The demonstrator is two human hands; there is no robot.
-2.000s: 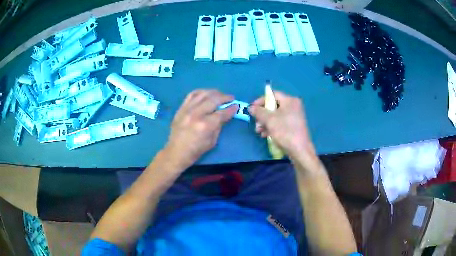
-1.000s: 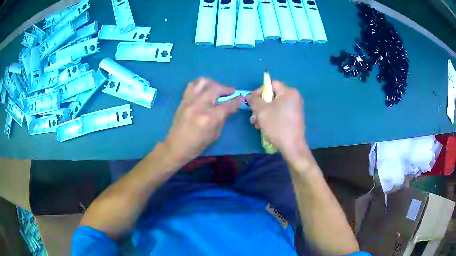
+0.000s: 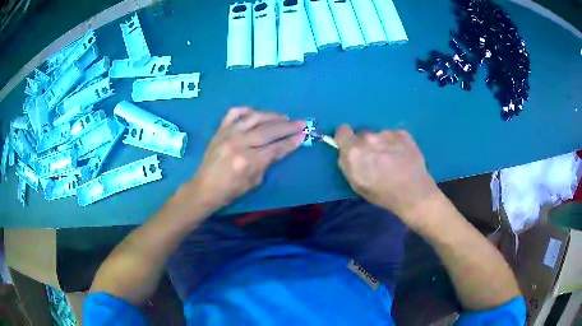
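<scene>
My left hand (image 3: 246,153) holds a light-blue plastic housing (image 3: 309,132) near the middle of the bench; only its end shows beyond the fingers. My right hand (image 3: 383,167) grips the pointed hand tool (image 3: 329,141), with its pale front end sticking out to the left. The tool's thin dark tip is at the end of the held housing. Most of the tool's handle is hidden in my right hand. Whether a black insert sits in the housing end is too small to tell.
A heap of loose light-blue housings (image 3: 80,99) lies at left. A row of housings (image 3: 265,38) with dark ovals lies at the far middle. A pile of black inserts (image 3: 491,44) is at far right. Below the bench are a white bag (image 3: 526,191) and a brown box (image 3: 536,264).
My right hand has turned the tool from pointing away from me to pointing left, its tip now at the housing end. The view has shifted slightly.
</scene>
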